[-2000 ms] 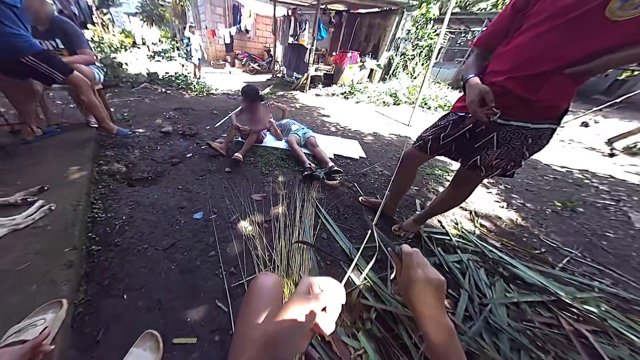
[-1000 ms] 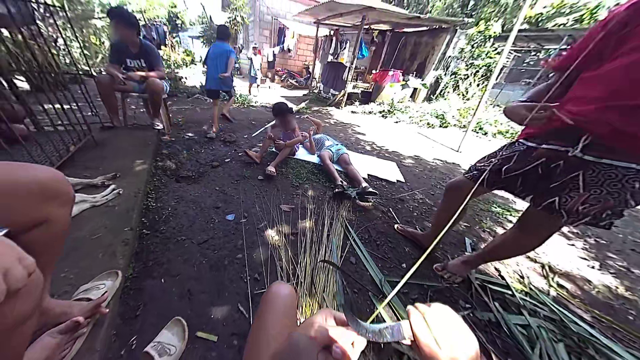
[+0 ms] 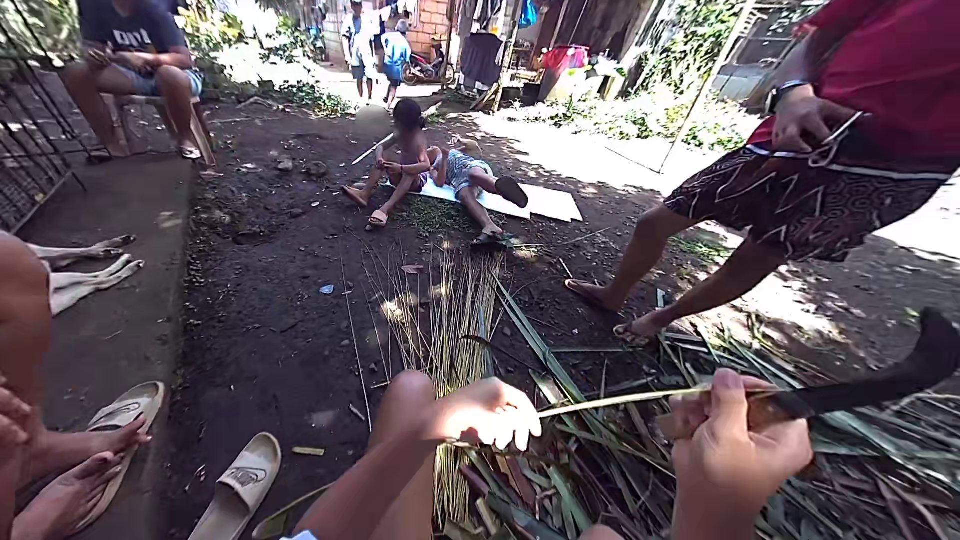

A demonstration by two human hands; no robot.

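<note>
My left hand [image 3: 487,416], in bright sun at the lower middle, is closed around a thin pale green leaf midrib [image 3: 622,400]. The strip stretches across to my right hand [image 3: 739,435], which pinches it between thumb and fingers. That same hand grips the wooden handle of a knife with a dark curved blade [image 3: 877,386], its tip pointing up at the right edge. Beneath and beyond my left hand, a bundle of thin stripped midribs [image 3: 457,322] lies on the dirt. Long green leaf strips [image 3: 540,330] are scattered beside it.
A person in a red shirt [image 3: 885,75] stands close at the right, near a heap of cut leaves [image 3: 885,465]. Two people are on a white sheet [image 3: 551,202] ahead. At left are a concrete ledge [image 3: 142,300], an animal's legs, a person's bare feet and a loose slipper [image 3: 240,487].
The curved blade, in front of my hands one second ago, now points right. My hands are farther apart, with the strip stretched between them. The person in blue has moved out of the left middle.
</note>
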